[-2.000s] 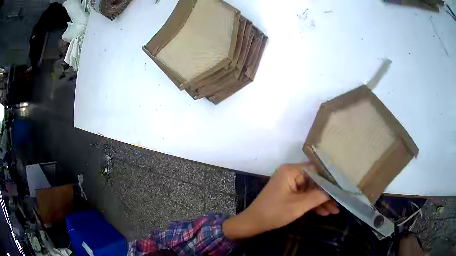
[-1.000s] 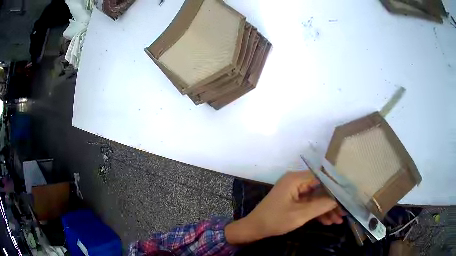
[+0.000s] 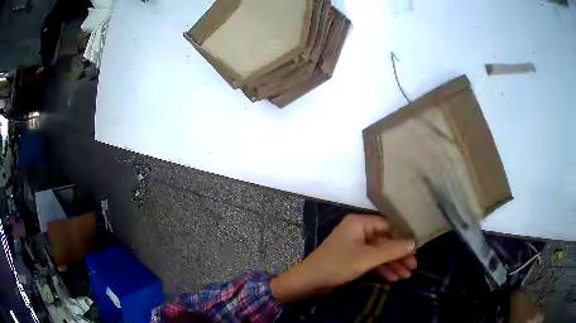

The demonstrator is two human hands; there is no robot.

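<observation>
A brown five-sided pocket piece with a paler centre and darker folded border lies at the table's near edge. My left hand pinches its lower left edge between thumb and fingers. The tailor's shears, blurred, point up and left over the pocket's centre and right part. My right hand is at the handle end, blurred and mostly cut off by the bottom edge; the handles are hidden. A thin dark thread sticks out beyond the pocket's far edge. A small beige trimming lies past its upper right corner.
A fanned stack of pocket pieces lies at upper left on the white table. White cloth hangs at the far left corner. A blue bin and a brown box stand on the floor at left. My lap is below the edge.
The pocket piece has been turned, its wide band now toward the upper right. The shears have left its lower left edge and moved over it. My left hand now pinches that edge beside no blade.
</observation>
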